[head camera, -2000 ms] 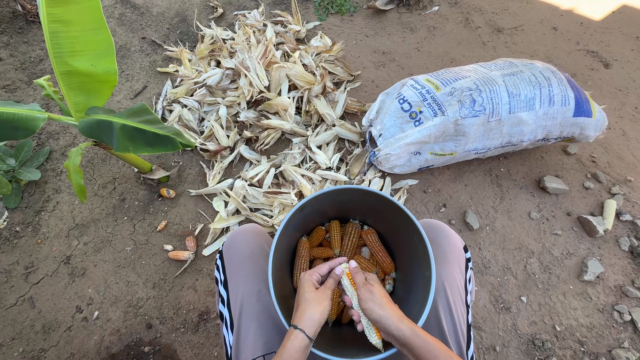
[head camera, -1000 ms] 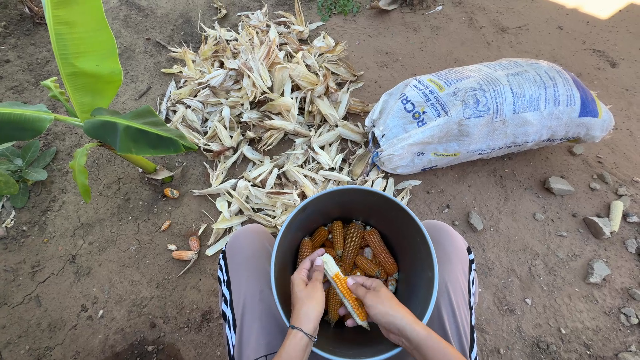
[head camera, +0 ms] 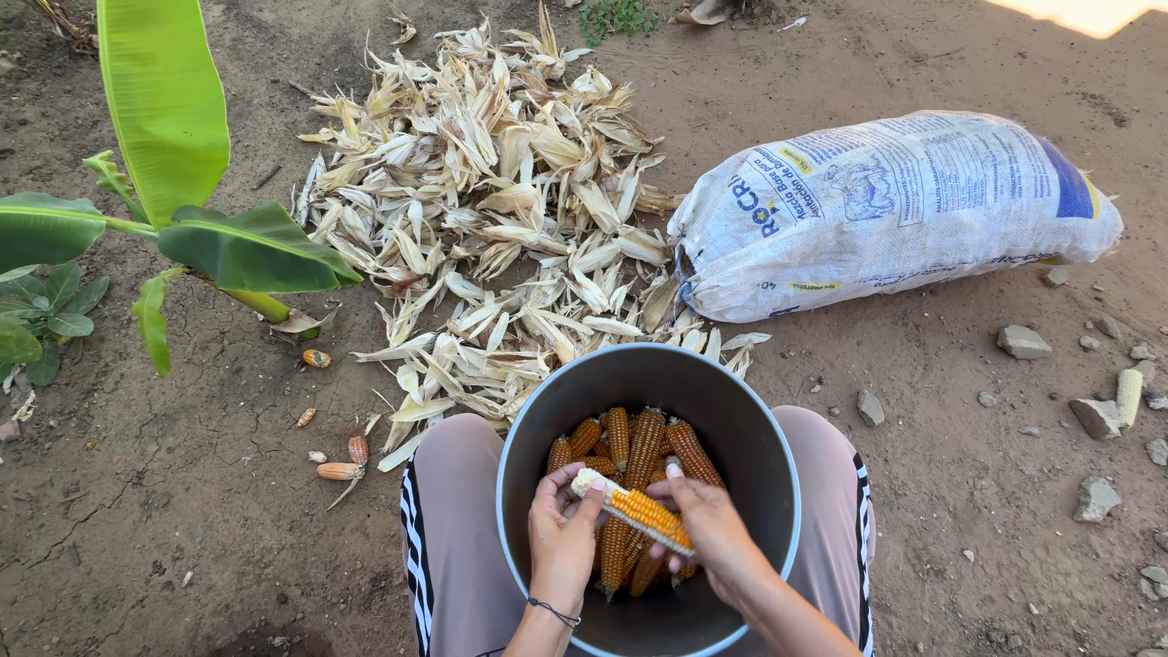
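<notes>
A partly shelled corn cob point(head camera: 643, 516) with yellow-orange kernels lies slantwise between my hands, over a deep metal pot point(head camera: 762, 511). My left hand point(head camera: 564, 534) grips its pale, bare upper end between thumb and fingers. At the lower right end of the cob, my right hand point(head camera: 707, 525) has its fingers around and under it, with the thumb raised just off the kernels. Beneath both hands, several orange dried corn cobs point(head camera: 646, 438) lie in the pot, which is held between my knees. Part of the pot's contents is hidden by the hands.
Behind the pot spreads a heap of dry corn husks point(head camera: 493, 182). A full woven sack point(head camera: 894, 210), tied at its left end, lies at the right. A young banana plant point(head camera: 246, 246) and small cobs point(head camera: 342, 470) are at the left; stones point(head camera: 1024, 342) and a bare cob point(head camera: 1129, 397) at the right.
The held cob has turned from steeply slanted to a flatter angle, and more of its kernel rows face up than two seconds ago. Both hands remain on it over the pot.
</notes>
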